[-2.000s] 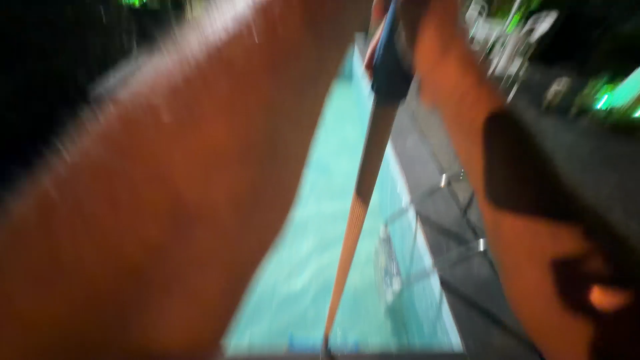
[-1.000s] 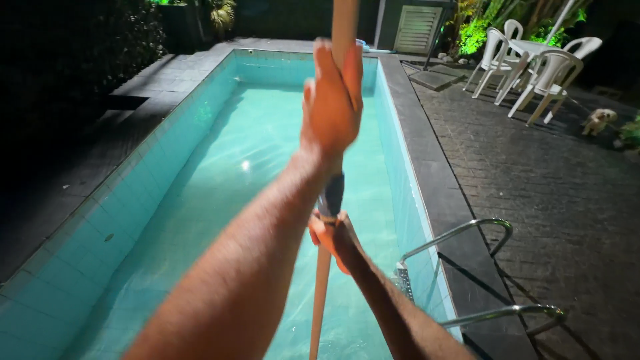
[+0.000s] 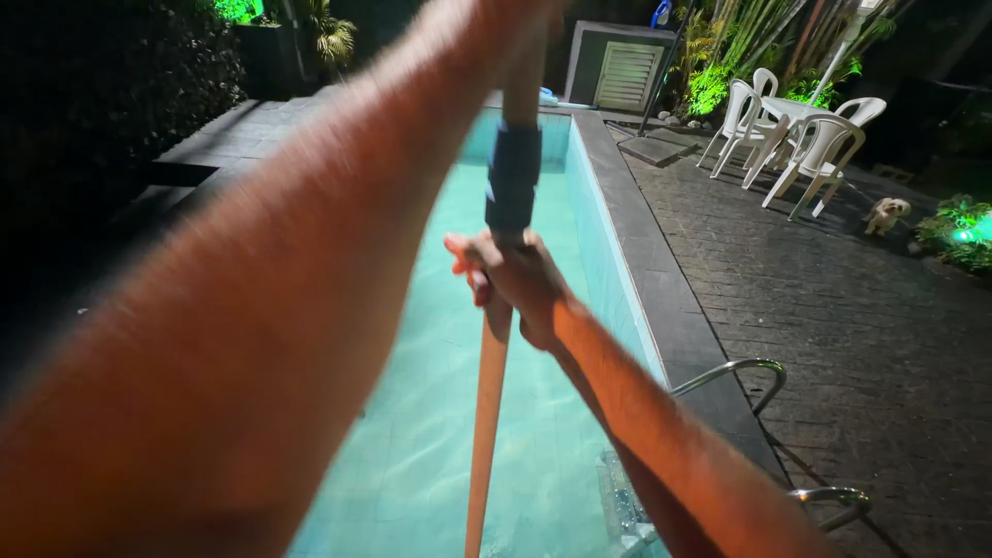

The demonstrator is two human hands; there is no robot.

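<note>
A long telescopic pole point(image 3: 488, 418) runs from the top of the view down over the swimming pool point(image 3: 434, 387), close to upright. My right hand point(image 3: 515, 271) is wrapped around it just below the dark blue locking collar point(image 3: 513, 174), with some fingers loosely spread at the left side. My left forearm crosses the left half of the view, blurred, up to the pole's upper part. The left hand itself is beyond the top edge, so its hold cannot be seen. The pole's lower end is out of view.
Curved metal ladder rails point(image 3: 736, 372) stand at the right pool edge point(image 3: 643, 256). Beyond are white plastic chairs point(image 3: 821, 151) around a table point(image 3: 790, 108), and a small dog point(image 3: 886, 215). A louvered door point(image 3: 629, 76) stands behind the far end.
My left hand, seen open-fingered against the pole above the collar one second ago, has risen out of view. My right hand remains below the collar.
</note>
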